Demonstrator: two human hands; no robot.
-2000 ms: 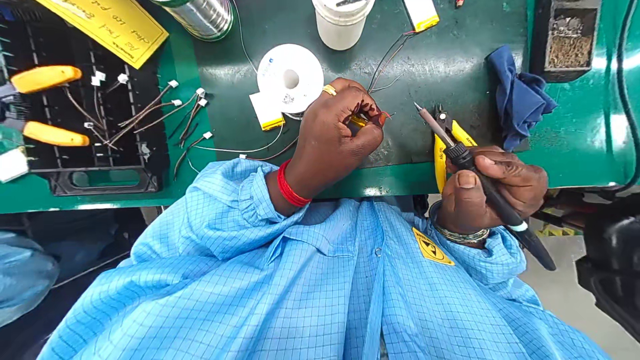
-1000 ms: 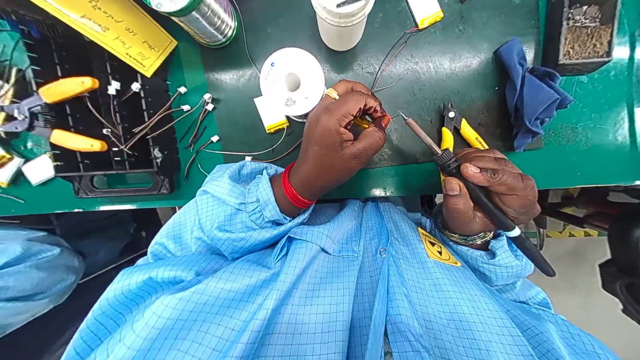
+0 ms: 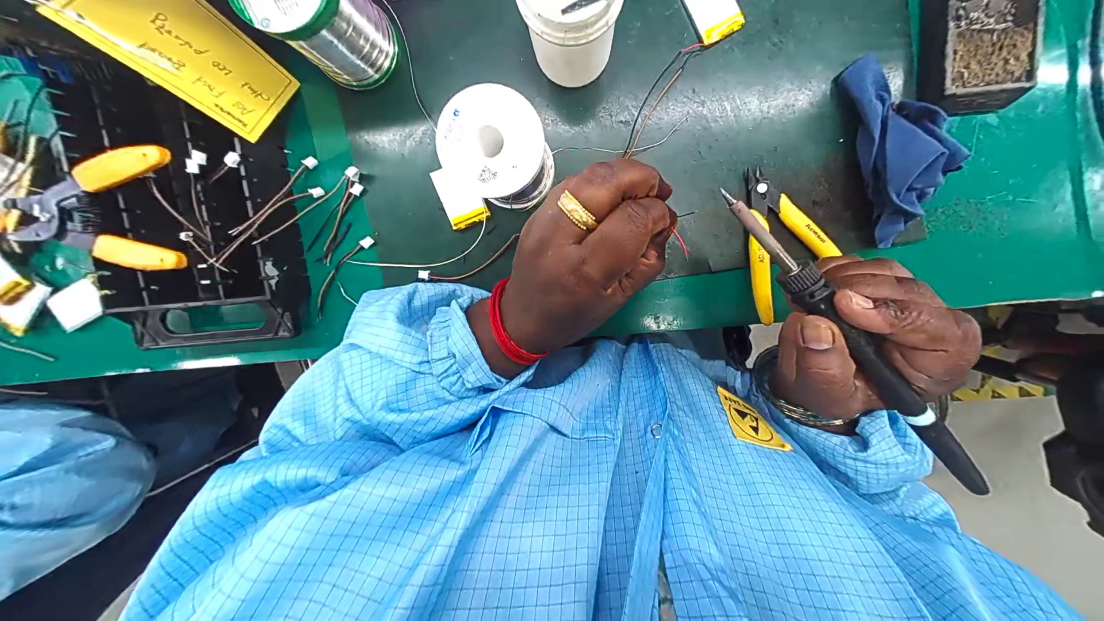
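My left hand (image 3: 595,246) is closed around thin wires (image 3: 681,241); short red and dark ends stick out on its right, and longer leads leave its top toward a white and yellow battery pouch (image 3: 714,19). Whatever else lies inside the fist is hidden. My right hand (image 3: 880,332) holds a soldering iron (image 3: 806,280) by its black handle, the tip pointing up and left, apart from the left hand. Yellow-handled flush cutters (image 3: 802,226) lie just behind the iron. Left of my left hand are a white wire spool (image 3: 492,142) and another battery pouch (image 3: 457,198).
A solder reel (image 3: 345,43) and a white tub (image 3: 571,43) stand at the back. A black rack (image 3: 216,323) at left bears connector leads (image 3: 267,211), orange-handled pliers (image 3: 129,252) and a yellow envelope (image 3: 190,60) with writing. At right are a blue cloth (image 3: 897,147) and a tip-cleaner box (image 3: 992,60).
My left hand has turned and closed further, covering the yellow and orange piece seen between its fingers before. The iron's tip, close to that hand a second ago, is now farther from it.
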